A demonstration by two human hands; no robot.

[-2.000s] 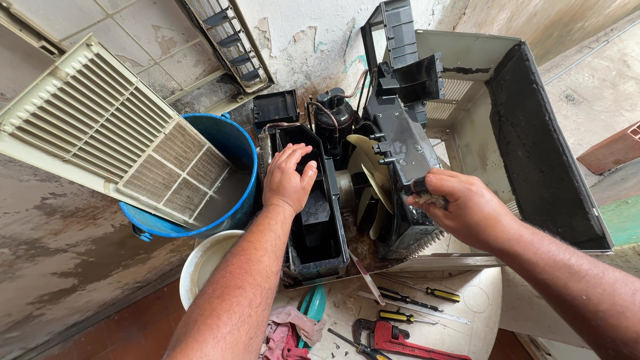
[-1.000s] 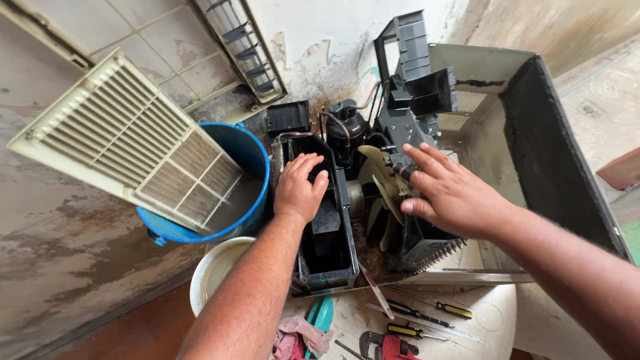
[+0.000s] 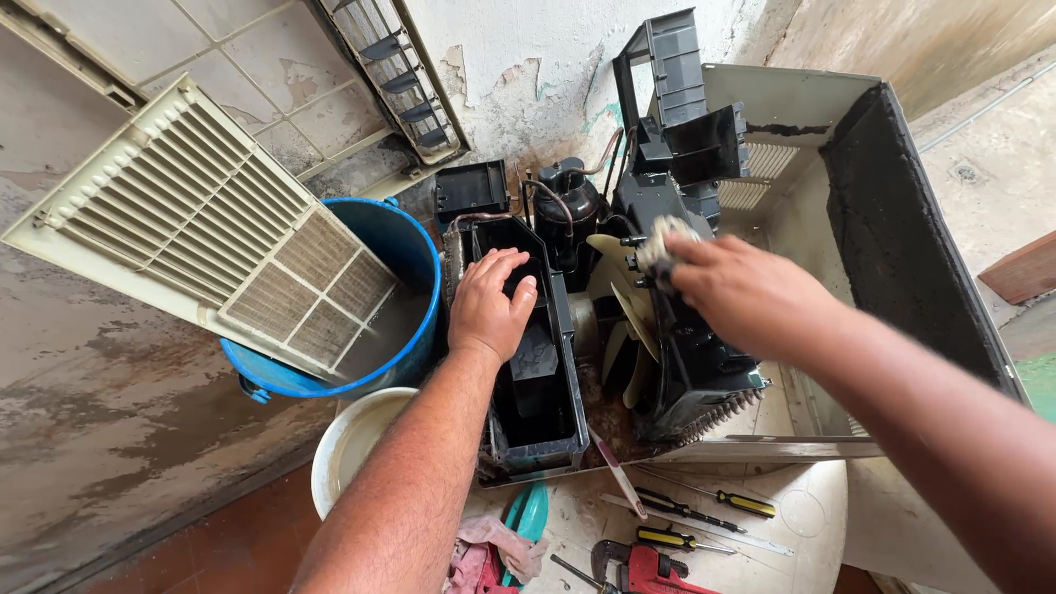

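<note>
An air conditioner's opened chassis stands on a round table. My left hand (image 3: 492, 305) rests, fingers spread, on its black plastic housing (image 3: 538, 450) and holds nothing. My right hand (image 3: 726, 285) grips a pale wet rag or brush-like wad (image 3: 667, 239), blurred, against the black fan shroud (image 3: 672, 330). Between the two housings are a cream fan blade (image 3: 634, 309) and a cylindrical motor (image 3: 582, 323). Behind them is a black compressor (image 3: 568, 202) with copper pipes. Finned coil edges show under the shroud.
A blue bucket (image 3: 433, 330) at left holds murky water and a louvred front grille (image 3: 177, 206). Below it is a white bucket (image 3: 326, 462). The metal casing (image 3: 932, 223) stands at right. Screwdrivers (image 3: 667, 539), a toothbrush (image 3: 619, 474), a red pipe wrench (image 3: 652, 571) and a pink cloth (image 3: 487, 553) lie in front.
My right hand has moved over the fan shroud, and the pale wad now shows at its fingertips. My left hand stays on the black housing.
</note>
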